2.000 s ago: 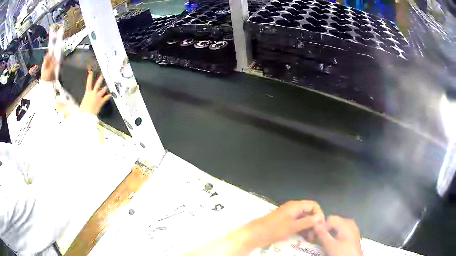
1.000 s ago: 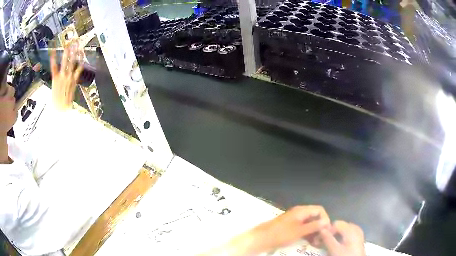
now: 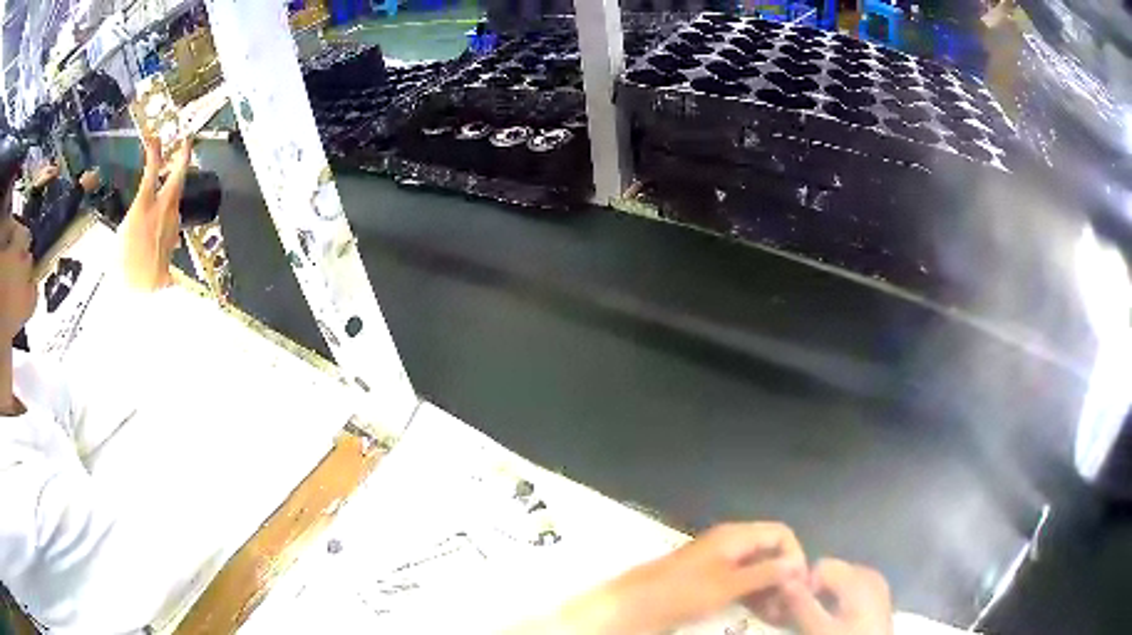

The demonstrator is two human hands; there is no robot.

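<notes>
My left hand (image 3: 732, 564) is at the lower right, over the white bench cover (image 3: 435, 521) beside the conveyor belt. My right hand (image 3: 847, 598) is next to it, cut off by the bottom edge. The fingertips of both hands meet, with the fingers bent. Whatever may be between them is hidden, so I cannot tell whether the hands hold anything. The white bench cover shows line drawings and dark spots.
The dark green conveyor belt (image 3: 559, 372) runs beyond the bench. Black blister trays (image 3: 795, 161) are stacked past it; a lower tray (image 3: 497, 155) shows pale rings. A white spotted post (image 3: 310, 223) stands at left. A person in white (image 3: 161, 409) holds a black cylindrical unit (image 3: 200, 199).
The person at left has a raised hand at a black unit, where two seconds ago the fingers were spread over the belt. My hands stay together in nearly the same place.
</notes>
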